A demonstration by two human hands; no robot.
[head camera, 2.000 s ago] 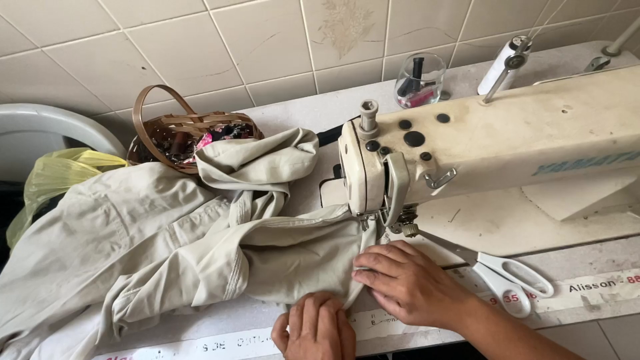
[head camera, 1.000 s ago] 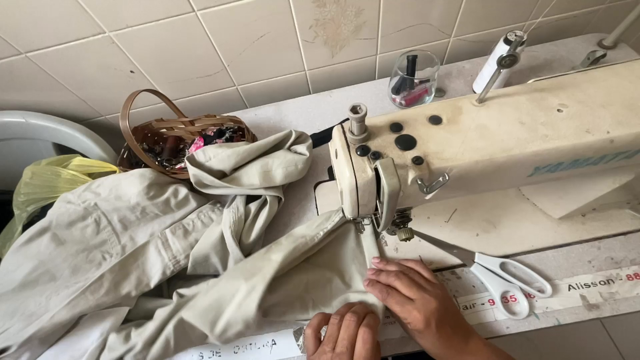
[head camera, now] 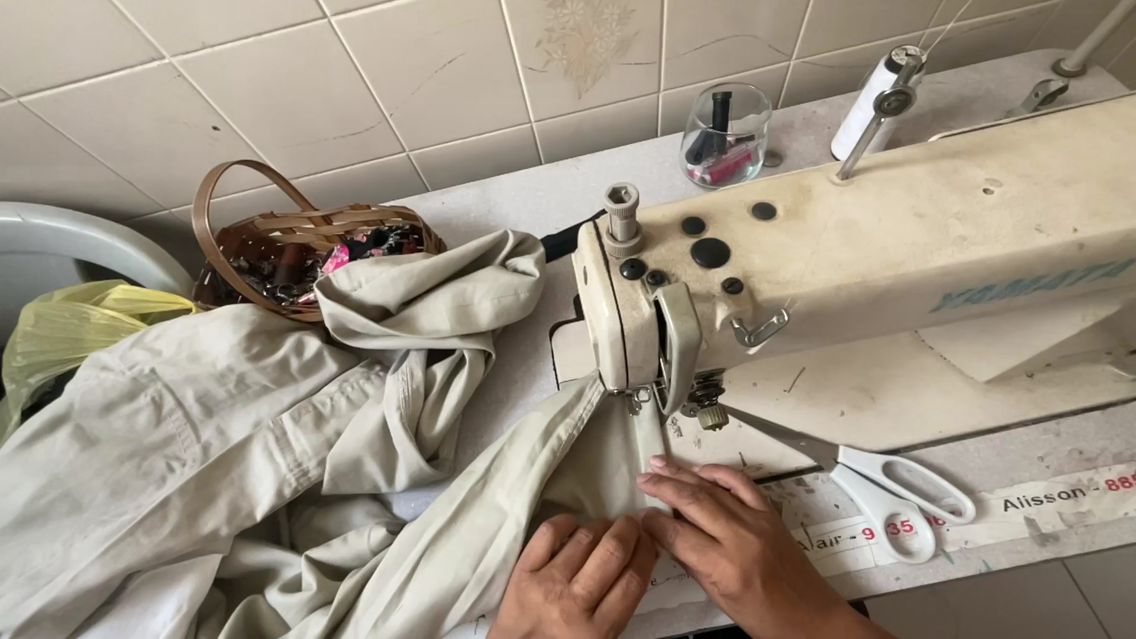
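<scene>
A light khaki garment (head camera: 479, 497) spreads over the left of the table, and one edge of it runs under the presser foot (head camera: 637, 399) of a cream Yamata sewing machine (head camera: 852, 231). My left hand (head camera: 581, 572) has its fingers curled on the cloth near the table's front edge, gripping the fabric. Just right of it, my right hand (head camera: 723, 528) holds the folded edge of the cloth between thumb and fingers, in front of the presser foot. The fingertips of both hands nearly meet. The needle is hard to make out.
White-handled scissors (head camera: 896, 506) lie right of my right hand, blades toward the machine. Behind stand a glass (head camera: 726, 138) with small items and a white thread cone (head camera: 874, 106). A wicker basket (head camera: 311, 226) of scraps, a yellow plastic bag (head camera: 80, 337) and a grey tub (head camera: 89, 231) are at left.
My left hand has moved right, close beside my right hand. The cloth left of the presser foot, loosely bunched two seconds ago, now forms a long slanting fold toward the front.
</scene>
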